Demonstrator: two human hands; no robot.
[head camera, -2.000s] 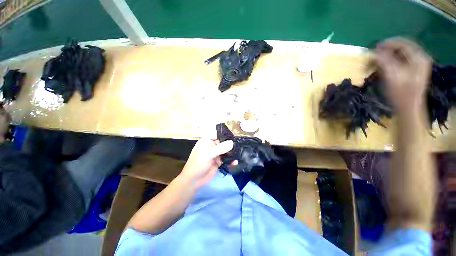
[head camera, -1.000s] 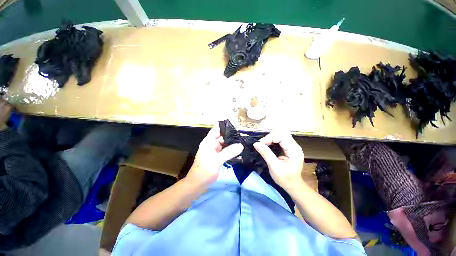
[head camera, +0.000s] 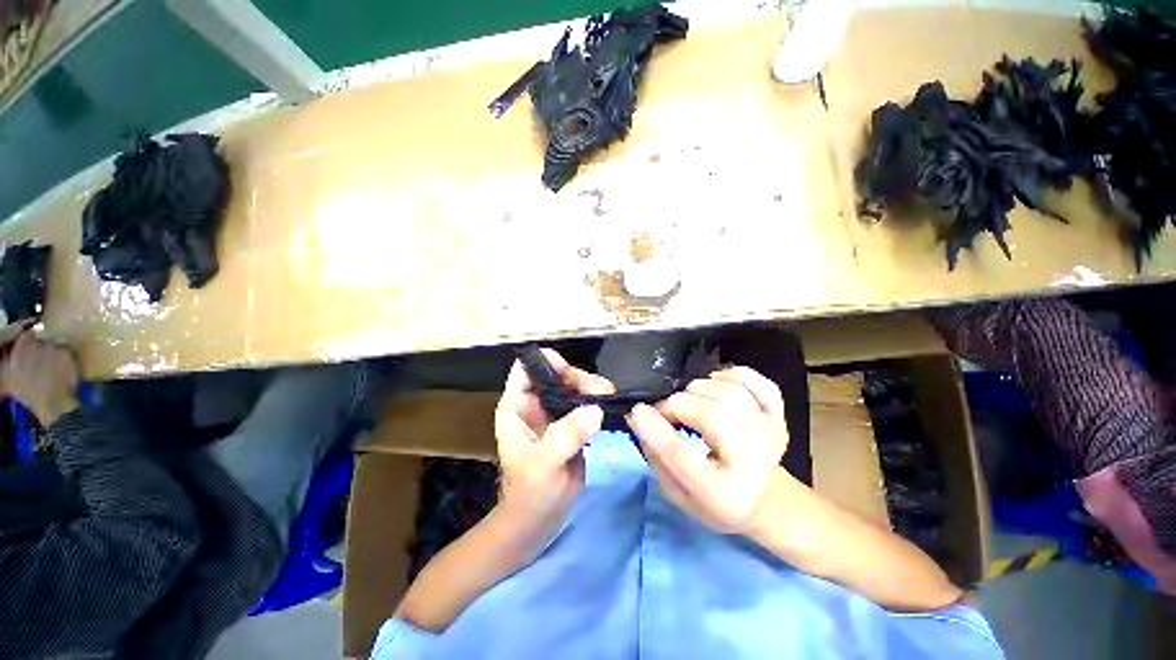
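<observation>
My left hand (head camera: 547, 432) and my right hand (head camera: 725, 445) hold a black jagged piece (head camera: 604, 398) between them, low in front of my blue shirt, just below the bench edge. My left fingers pinch its left part and my right fingertips pinch its right part. A smooth dark rounded surface (head camera: 638, 353) shows just behind it; I cannot tell if it is joined. Fingers hide much of the piece. A whitish glue patch (head camera: 651, 273) with brown stains lies at the bench edge. A black spiky piece with a round ring (head camera: 577, 125) lies at mid-bench.
Black pieces lie in heaps at right (head camera: 961, 161) and left (head camera: 157, 213) on the cardboard-covered bench (head camera: 413, 181). A white glue bottle (head camera: 810, 45) lies at the back. Open boxes (head camera: 377, 548) flank my lap. Seated people's hand and sleeves show at both sides.
My right hand has come from the right-hand heap to the piece in my left hand. Since the last earlier frame, both hands have moved slightly lower, the right turned more inward. The view has tilted.
</observation>
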